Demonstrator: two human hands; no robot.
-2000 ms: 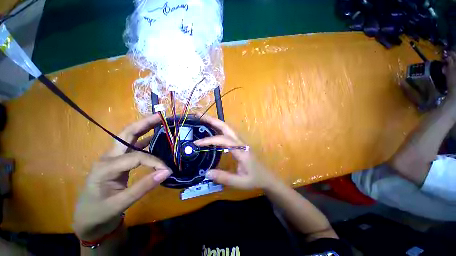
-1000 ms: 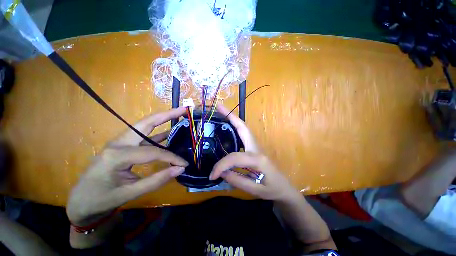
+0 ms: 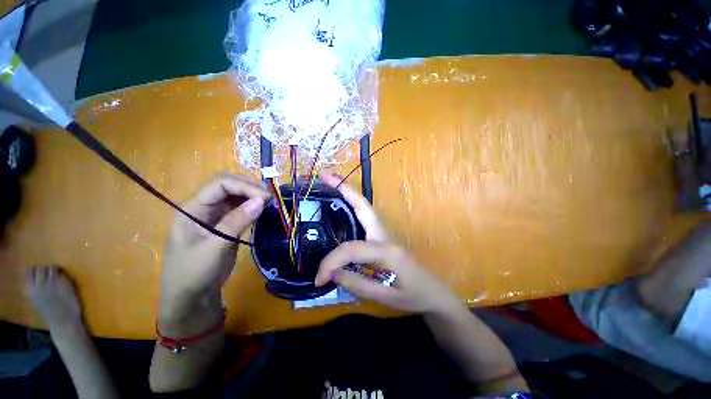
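The round black camera housing point(image 3: 274, 257) lies open side up on the bench, with red, yellow, black and white wires point(image 3: 287, 222) rising from it. Two black antennas point(image 3: 366, 167) point away from it. The black main cable point(image 3: 140, 181) runs up left to a whitish wrap point(image 3: 31, 87). My left hand point(image 3: 206, 241) has thumb and index finger pinched at the housing's upper left rim; any ring between them is too fine to see. My right hand point(image 3: 382, 273) holds the housing's right side, fingers at the lower right rim beside a white connector. A silver-white block point(image 3: 321, 299) shows below.
The plastic bag point(image 3: 304, 47) with tangled clear rings point(image 3: 253, 140) lies just beyond the housing. Black parts are heaped on the green surface point(image 3: 483, 27) at upper right. Another person's hand point(image 3: 53, 292) rests at left; a person's arm point(image 3: 670, 261) is at right.
My left hand has moved from the housing's lower left edge up to its upper left rim. My right hand stays at the right side. Another person's hand has appeared at left.
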